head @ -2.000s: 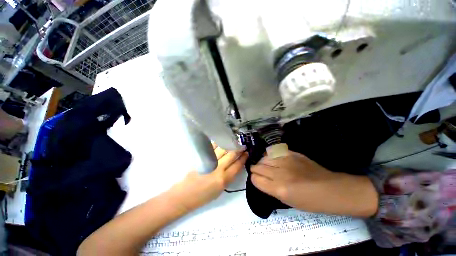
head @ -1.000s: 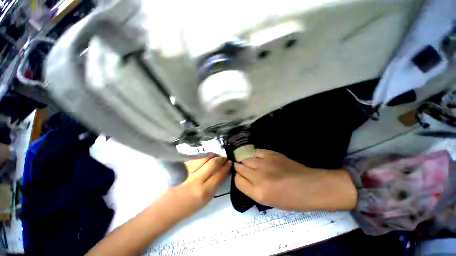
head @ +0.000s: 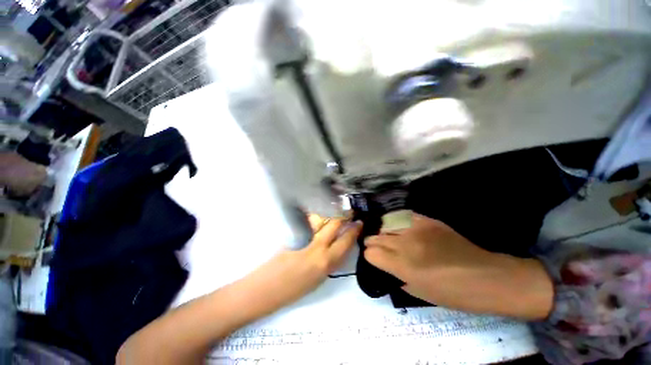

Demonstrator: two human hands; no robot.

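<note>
A dark fabric piece (head: 478, 199) lies under the arm of the white sewing machine (head: 528, 107) and passes beneath the presser foot (head: 357, 202). My left hand (head: 325, 246) is left of the foot, its fingertips at the fabric's left edge, partly behind the machine head. My right hand (head: 421, 256) presses and pinches the fabric just right of and in front of the foot, beside a tan tab (head: 396, 220). The fabric's near end hangs below my right fingers on the table. The needle itself is too small and blurred to tell.
A heap of dark pieces (head: 121, 242) lies at the left over a blue edge (head: 82, 187). A grey lamp tube (head: 296, 227) stands close to my left hand. A wire-mesh rack (head: 164, 68) is at the back left. A white cloth (head: 624, 146) hangs at the right. Ruler marks (head: 428, 324) run along the front edge.
The camera view has swung left and back. Both hands stay beside the presser foot. The fabric's near end reaches slightly less far towards the front edge than two seconds ago.
</note>
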